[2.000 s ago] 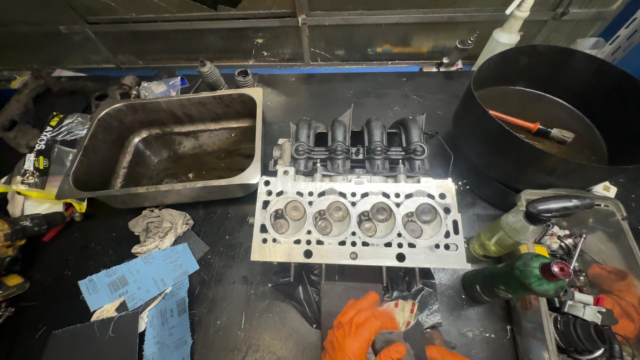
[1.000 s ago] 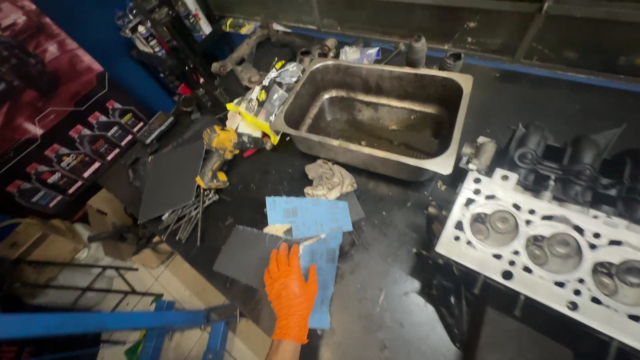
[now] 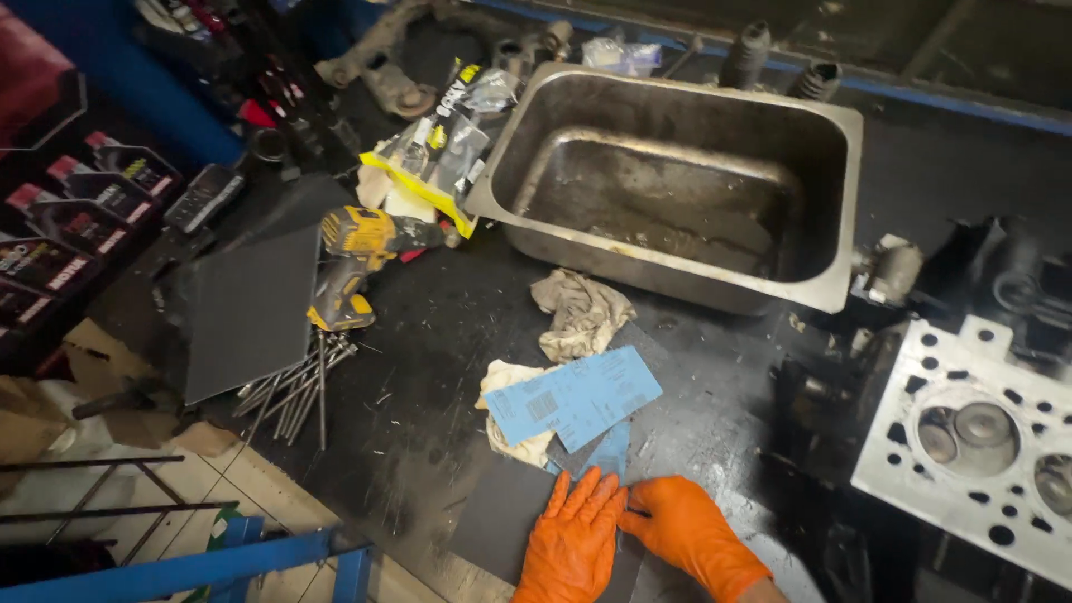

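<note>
My left hand (image 3: 574, 536), in an orange glove, lies flat with its fingers extended on a dark sheet of sandpaper (image 3: 494, 511). Close at its right is my right hand (image 3: 691, 528), also gloved in orange, its thumb and fingers bent together at the sheet's edge; whether it pinches the sheet is hidden. Beyond the fingertips lie blue-backed sandpaper pieces (image 3: 578, 394) bearing print, partly over a pale cloth (image 3: 511, 427). A crumpled grey rag (image 3: 582, 314) rests just behind them.
A rectangular metal pan (image 3: 670, 268) stands at the back. The aluminium cylinder head (image 3: 904, 502) lies at right. On the left are a yellow cordless drill (image 3: 352, 260), a dark sheet (image 3: 251, 310), several thin metal rods (image 3: 293, 394) and a blue metal frame (image 3: 276, 553) beside the bench edge.
The view has swung left from the cylinder head. My right hand has come in beside my left hand over the dark sheet, and the blue-backed pieces lie differently.
</note>
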